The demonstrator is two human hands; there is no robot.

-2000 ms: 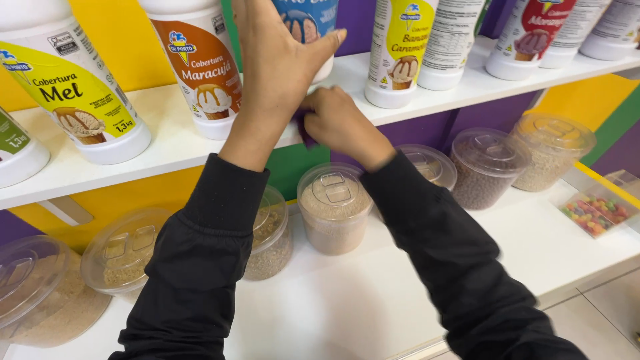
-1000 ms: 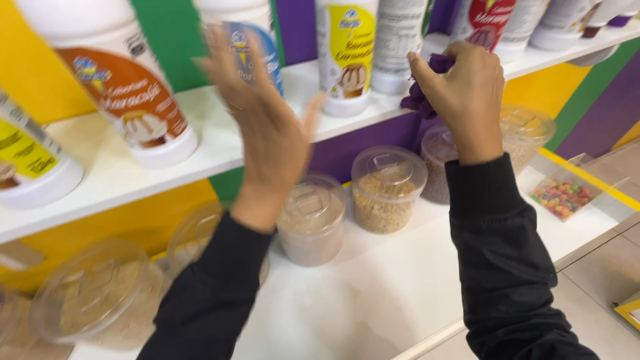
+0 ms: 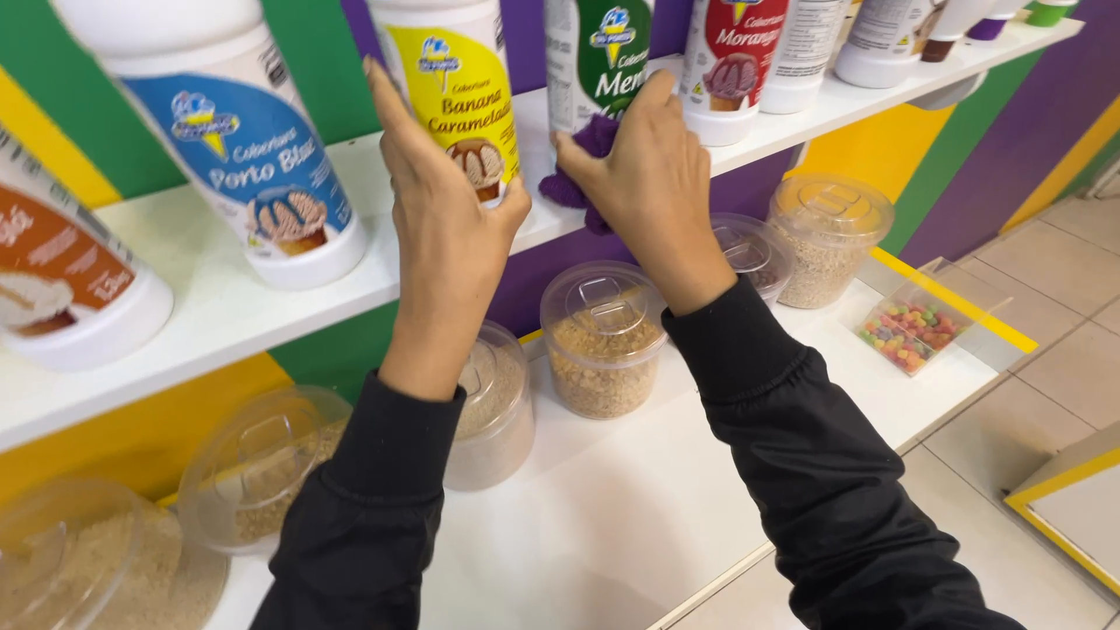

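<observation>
My left hand [image 3: 451, 192] is around the lower part of the topping bottle with a yellow label [image 3: 451, 96], thumb at its front and fingers on its left side. A crumpled purple cloth [image 3: 582, 166] is gripped in my right hand [image 3: 652, 171], against the base of the topping bottle with a green label [image 3: 595, 52]. To the left, a blue-labelled topping bottle [image 3: 254, 157] stands on the white shelf [image 3: 367, 210], beside an orange-labelled one [image 3: 66, 262]. A red-labelled bottle [image 3: 731, 70] is right of the cloth.
Beneath the shelf, lidded clear plastic tubs of dry toppings [image 3: 604, 350] line the white counter [image 3: 595, 525]. A clear box of coloured candies [image 3: 914, 332] lies near the counter's right end. More bottles [image 3: 884, 44] stand along the shelf to the right.
Two seconds ago my left hand was at the blue-labelled bottle; it then came off it, and now it is on the yellow-labelled one. The view has shifted right along the shelf.
</observation>
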